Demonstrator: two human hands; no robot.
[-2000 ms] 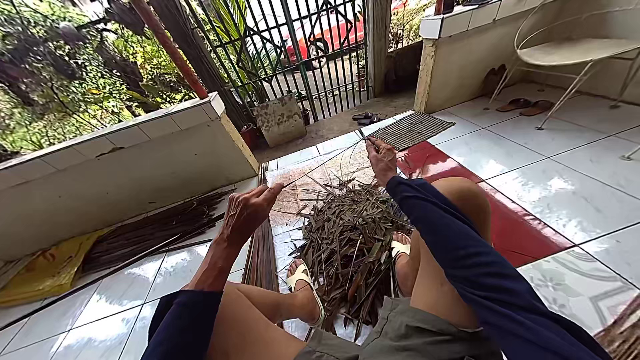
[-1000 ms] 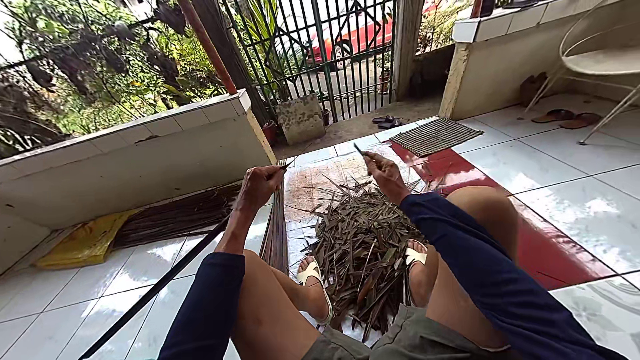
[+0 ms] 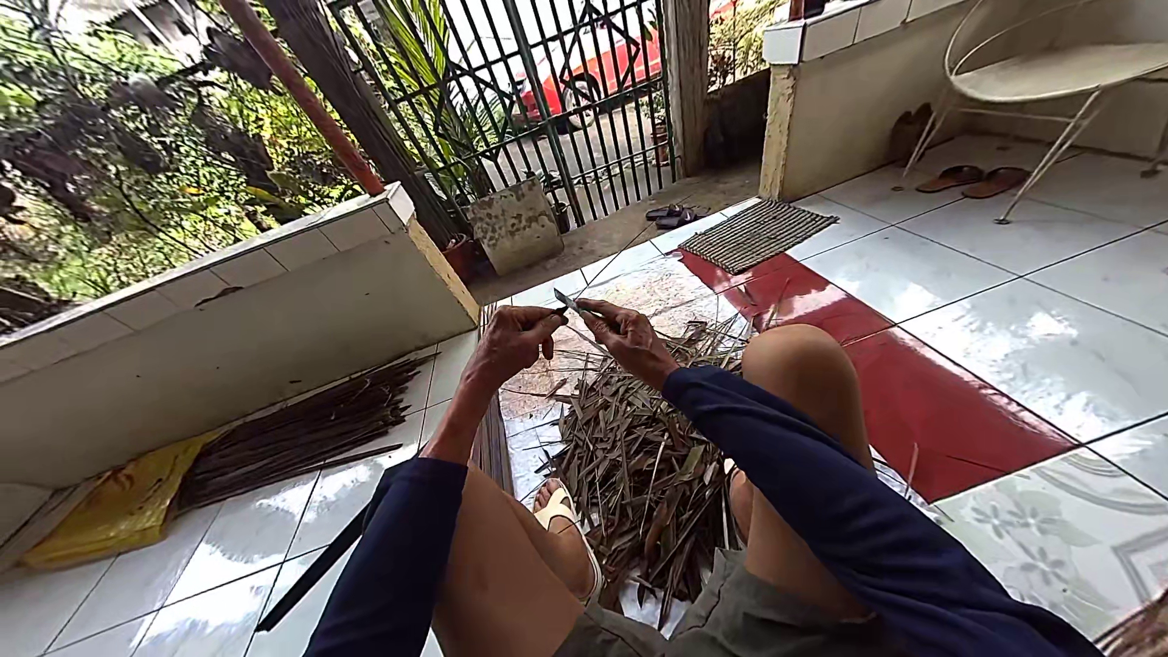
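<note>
My left hand pinches the end of a long dark palm leaf strip, whose wide lower part seems to show beyond my left forearm. My right hand is closed around a small knife, its blade pointing up and left, close to the left fingertips. Both hands are nearly together above the floor in front of my knees. Below them, between my sandalled feet, lies a heap of dry brown leaf strips.
A bundle of thin dark sticks or strips lies at left, partly on a yellow sack. A low wall borders the left side. Ahead are a woven mat, slippers and a metal gate. A metal chair stands at right.
My hands were apart one second ago, and have come together, the left fingertips now close to the knife. The heap of strips has not plainly changed.
</note>
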